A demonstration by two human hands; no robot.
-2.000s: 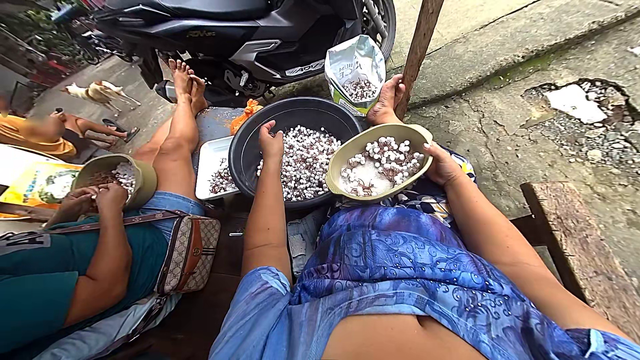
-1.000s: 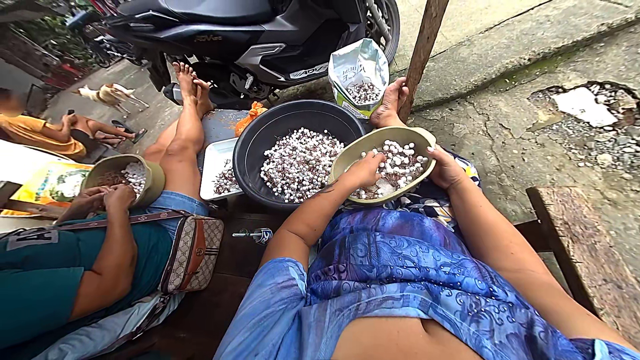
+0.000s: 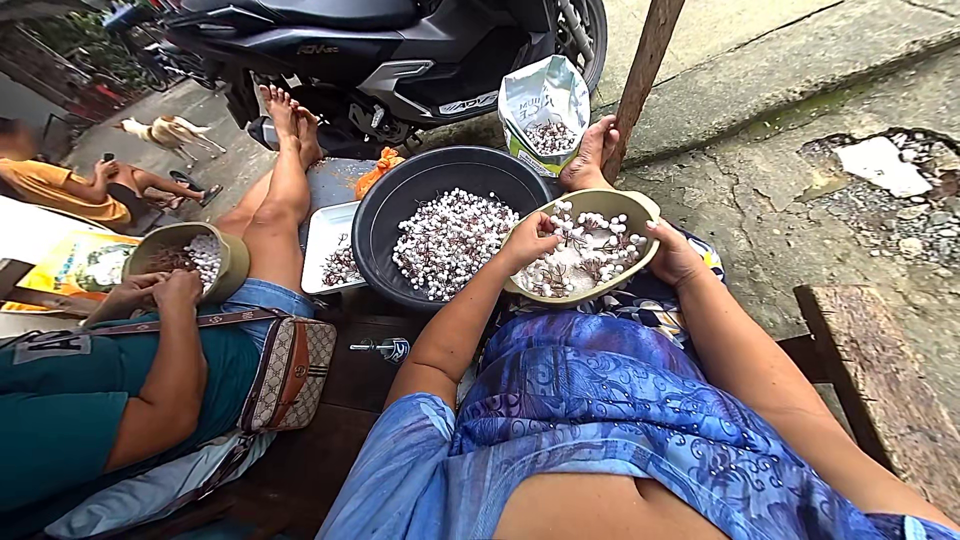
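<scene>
My right hand (image 3: pixel 675 253) holds the right end of an olive-green oval bowl (image 3: pixel 641 204) above my lap. In the bowl lie clusters of small white balls on thin reddish-brown stems (image 3: pixel 604 251) and loose white granules. My left hand (image 3: pixel 531 241) is over the bowl's left side, fingers pinched on a stemmed cluster (image 3: pixel 564 231). Left of the bowl stands a black round basin (image 3: pixel 375 217) holding a heap of similar clusters (image 3: pixel 454 240). A white tray (image 3: pixel 315 251) with more clusters touches the basin's left side. An opened bag (image 3: pixel 541 97) behind the basin also holds clusters.
At left, a seated person in a teal shirt works in another green bowl (image 3: pixel 236 259). A glass bottle (image 3: pixel 394 349) lies on the dark bench. A parked motorcycle (image 3: pixel 420 60) stands behind, a wooden post (image 3: pixel 645 75) beside the bag. Farther left are a dog (image 3: pixel 169 135) and another person.
My left hand was above the black basin two seconds ago, then reached into the green bowl. It is now at the bowl's left side with a cluster. My right hand keeps hold of the bowl.
</scene>
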